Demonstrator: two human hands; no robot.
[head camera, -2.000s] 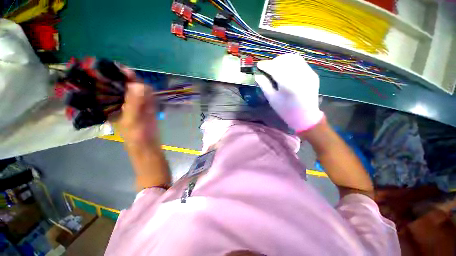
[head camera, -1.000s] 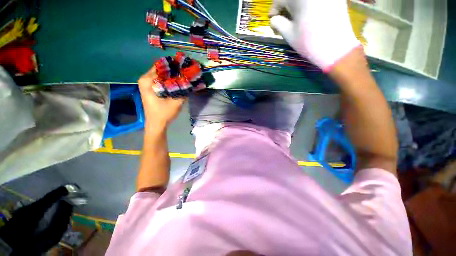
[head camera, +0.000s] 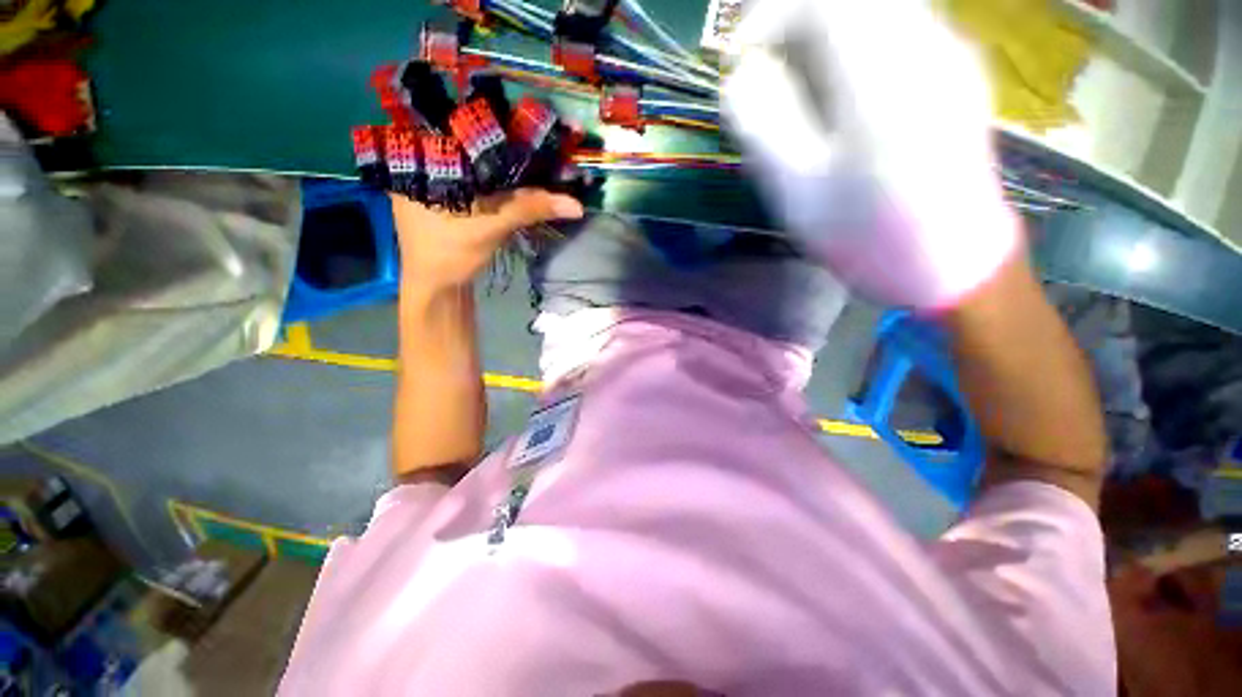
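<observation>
My bare left hand (head camera: 470, 234) holds a bunch of several red and black connector housings (head camera: 443, 153) at the bench edge, their faces turned up. Thin wires hang below that hand. My right hand (head camera: 872, 164), in a white knitted glove with a pink cuff, is blurred and raised over the bench between the harnesses and the tray; whether it holds a wire cannot be seen. Part-built harnesses (head camera: 623, 105) with multicolour tails lie beyond my hands. Yellow wires (head camera: 1028, 61) lie in the white compartment tray (head camera: 1158, 116), partly hidden by the glove.
The green bench (head camera: 225, 102) runs across the top. Yellow and red stored parts (head camera: 41, 95) lie at far left. Light cloth (head camera: 150, 272) hangs at the left bench edge. Blue stools (head camera: 347, 252) stand on the floor, one on each side of me.
Since one second ago, the glove has come back from the yellow wires, down towards me. The connector bunch has tilted and spread out in my left hand. Earlier, that hand was further left.
</observation>
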